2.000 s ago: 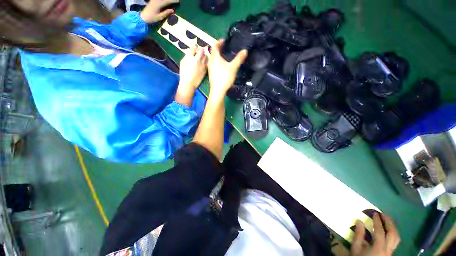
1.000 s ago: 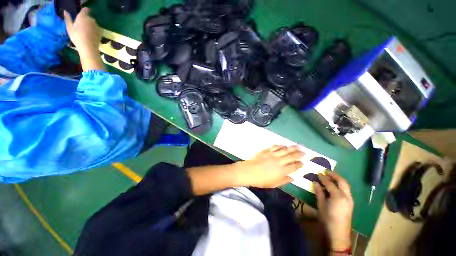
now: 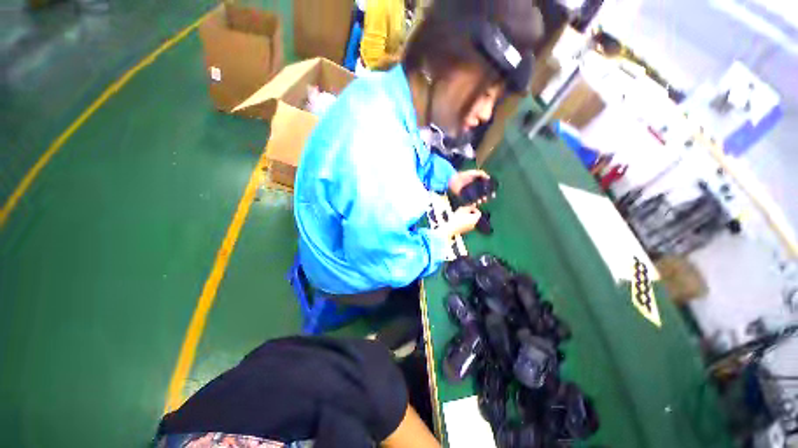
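A heap of black moulded plastic units (image 3: 512,350) lies on the green bench, right of my forearm. A white liner sheet (image 3: 466,423) lies at the bench's near edge and is cut off by the bottom of the picture. No pads show on its visible part. My left forearm runs out of the bottom edge, and the hand is out of the picture. My right hand is also out of the picture.
A co-worker in a blue smock (image 3: 363,184) sits beside the bench, holding a black unit. A blue stool (image 3: 319,306) is under them. Open cartons (image 3: 296,131) stand behind. A liner sheet with black pads (image 3: 646,297) lies across the bench.
The view has swung up and left towards the co-worker. Both my hands, the pads under them, the screw feeder and the screwdriver have left the picture. The co-worker now holds a black unit in front.
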